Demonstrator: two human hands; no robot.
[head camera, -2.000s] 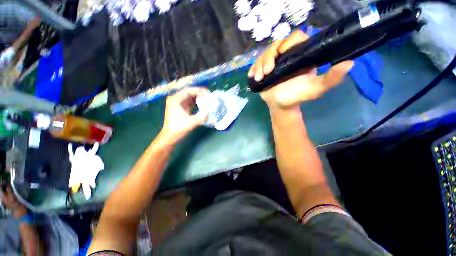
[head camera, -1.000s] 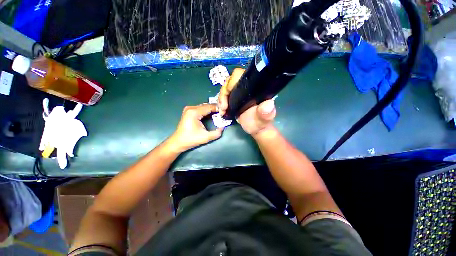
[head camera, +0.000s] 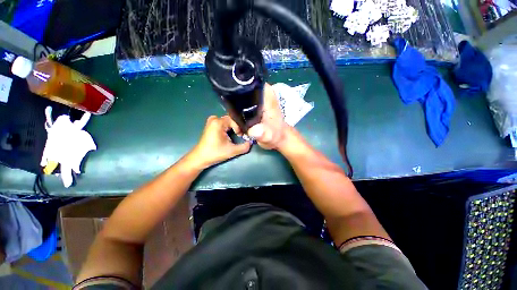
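Observation:
My right hand (head camera: 271, 126) is closed round the black electric screwdriver (head camera: 235, 71), which stands nearly upright with its rear end towards me. My left hand (head camera: 218, 141) holds a small white plastic part (head camera: 248, 137) between thumb and fingers, under the driver. The part is mostly hidden by my fingers and the tool, and so is the driver tip. A white sheet (head camera: 295, 102) with small grey specks lies on the green bench top just beyond my right hand. The power cord (head camera: 334, 79) arcs from the tool's rear down to the right.
Beyond is the black work board (head camera: 187, 28) with a pile of white parts (head camera: 377, 17) at its right. Blue cloths (head camera: 425, 90) lie at right. A drink bottle (head camera: 68, 85) and a white glove (head camera: 68, 147) lie at left. A cardboard box (head camera: 170, 238) is below; a tray (head camera: 490, 238) is lower right.
The screwdriver has swung from the upper right to over the left hand and stands more upright. The white sheet, partly covered a second ago, shows again. The hands have come together since two seconds ago.

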